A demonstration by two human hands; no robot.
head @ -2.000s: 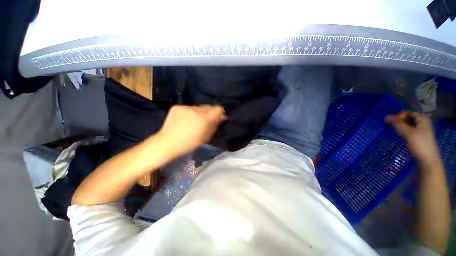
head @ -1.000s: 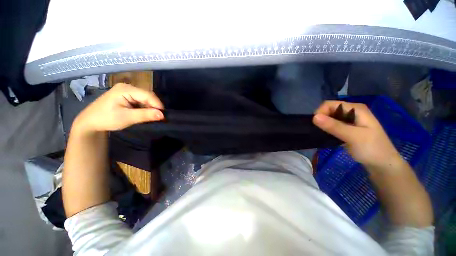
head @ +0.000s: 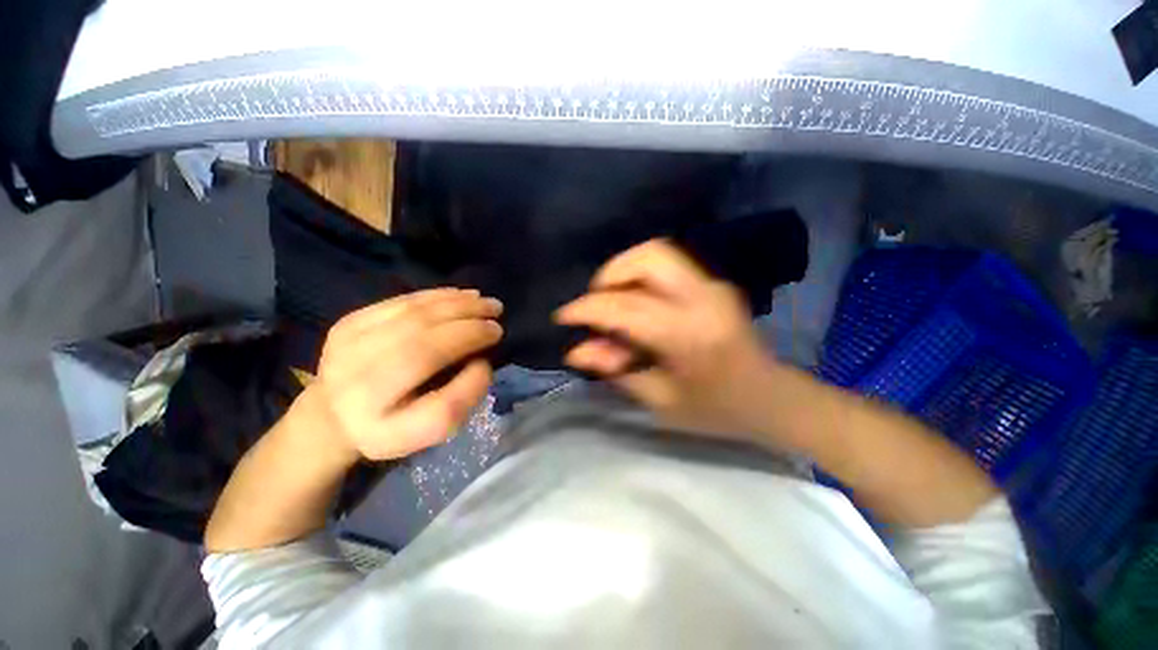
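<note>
A black garment [head: 572,222] lies over my lap under the table's front edge, with a part reaching right past my right wrist. My left hand [head: 413,368] is left of centre over the garment with its fingers curled. My right hand [head: 660,318] is close to its right, slightly blurred, fingers bent toward my left hand. The hands are apart. Whether either one pinches the black fabric or a thread cannot be told against the dark cloth. No snips can be made out in my right hand.
The white table's grey edge with a printed ruler [head: 572,108] crosses the top. A small black piece [head: 1137,45] lies on it at far right. Black fabric [head: 191,444] fills a box at lower left beside a wooden surface [head: 337,178]. Blue plastic baskets [head: 965,356] stand at right.
A second ago the hands held the black band stretched wide between them, with dark tips showing at my right hand. Now the hands are close together at the centre and the band is no longer stretched.
</note>
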